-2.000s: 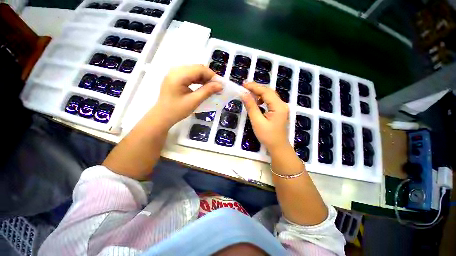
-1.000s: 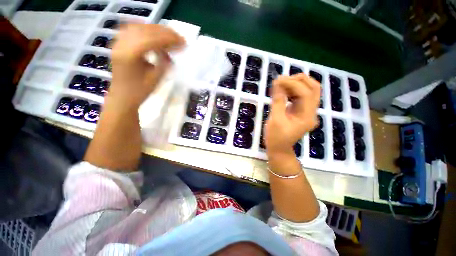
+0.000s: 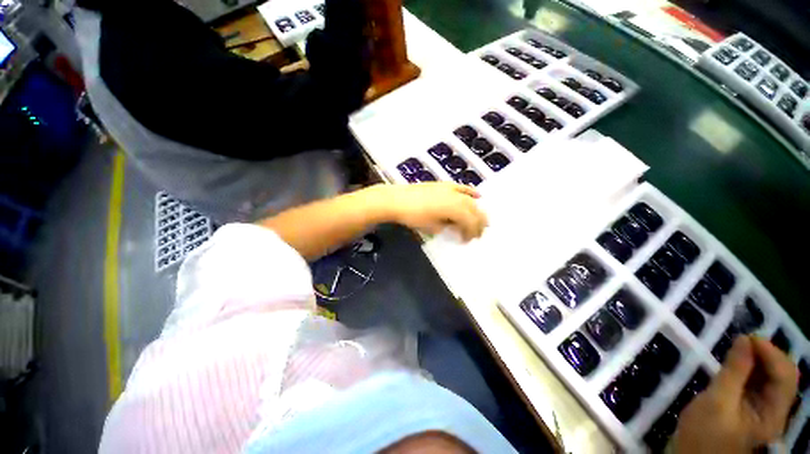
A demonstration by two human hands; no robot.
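Note:
The compartment tray (image 3: 582, 403) lies in front at the right, with glossy black units (image 3: 579, 353) in its pockets. White paper or foam sheets (image 3: 551, 208) lie between this tray and the neighbouring tray. My left hand (image 3: 440, 211) is over the near left edge of the sheets, fingers bent down; whether it holds anything is unclear. My right hand (image 3: 744, 399) is over the tray at the lower right, partly cut off by the picture's edge. Its thumb and finger are pinched, with what looks like a small greyish clear film strip (image 3: 744, 317) at the tips.
The neighbouring tray (image 3: 362, 120) holds black units at the back left. A co-worker in dark sleeves (image 3: 178, 84) is at the left, beside a brown upright object (image 3: 386, 44). Another tray (image 3: 766, 80) is across the green surface (image 3: 710, 177). A perforated tray (image 3: 180, 232) is on the grey floor.
The view has swung left. My left hand has gone from above the trays, with the pale sheet, down to the white sheets. My right hand remains over the compartment tray, now lower right in view.

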